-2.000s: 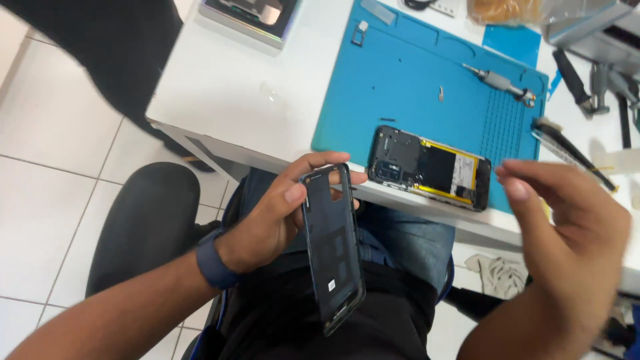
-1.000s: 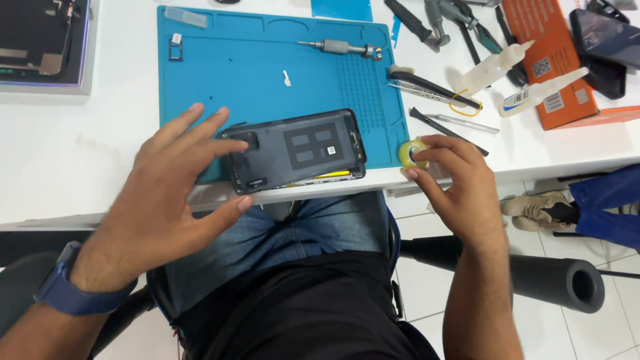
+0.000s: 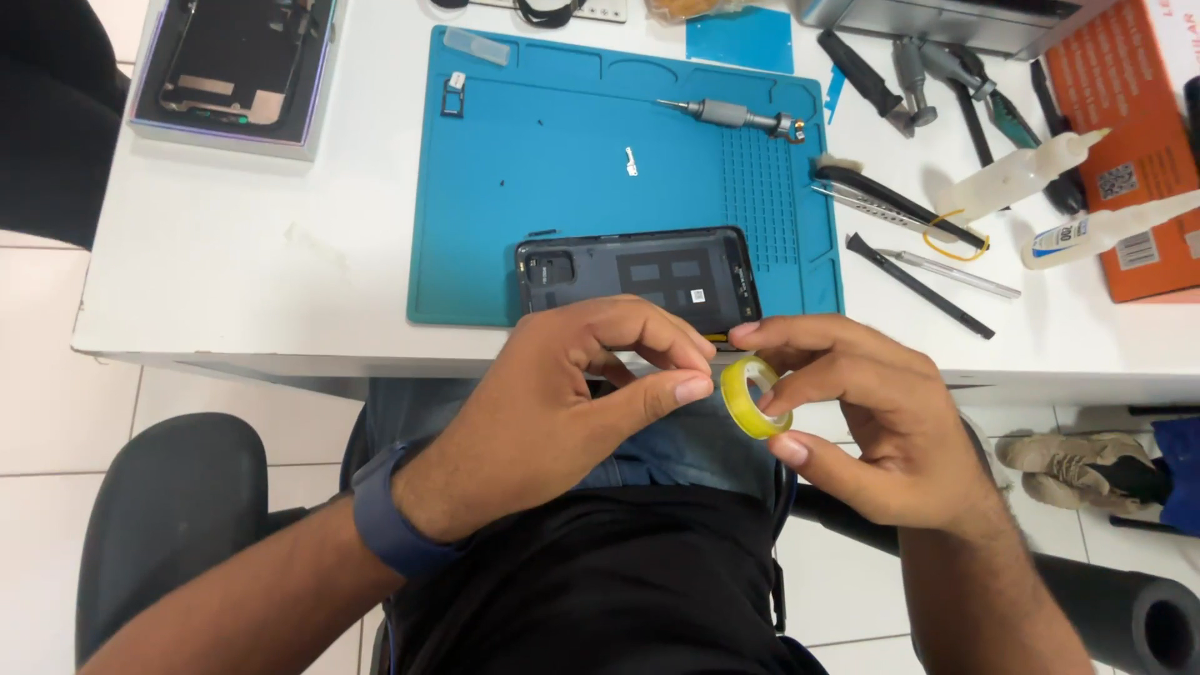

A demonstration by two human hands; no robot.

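My right hand (image 3: 872, 422) holds a roll of yellow tape (image 3: 745, 403) between thumb and fingers, over the table's front edge. Thumb and fingertips of my left hand (image 3: 572, 394) meet just left of the roll; whether they pinch the tape's end cannot be told. Behind both hands a smartphone back cover (image 3: 647, 272), inner side up, lies on the blue repair mat (image 3: 600, 169), its lower part hidden by my left hand. A yellow strip shows at its near edge. Farther back on the mat are a small metal bracket (image 3: 631, 161), a precision screwdriver (image 3: 731, 114) and a SIM tray (image 3: 453, 97).
Tweezers (image 3: 881, 202), a black spudger (image 3: 919, 286), a thin metal-handled tool (image 3: 956, 274), two plastic bottles (image 3: 1022, 178) and pliers lie at the right, beside an orange box (image 3: 1134, 141). An open box with a phone part (image 3: 234, 66) stands back left. A person's shoes (image 3: 1078, 469) show at the right.
Two seconds ago my left hand held the cover beside the opened phone; a second ago it lay over the phone. My left hand has since moved right, to the tape roll in my right hand.
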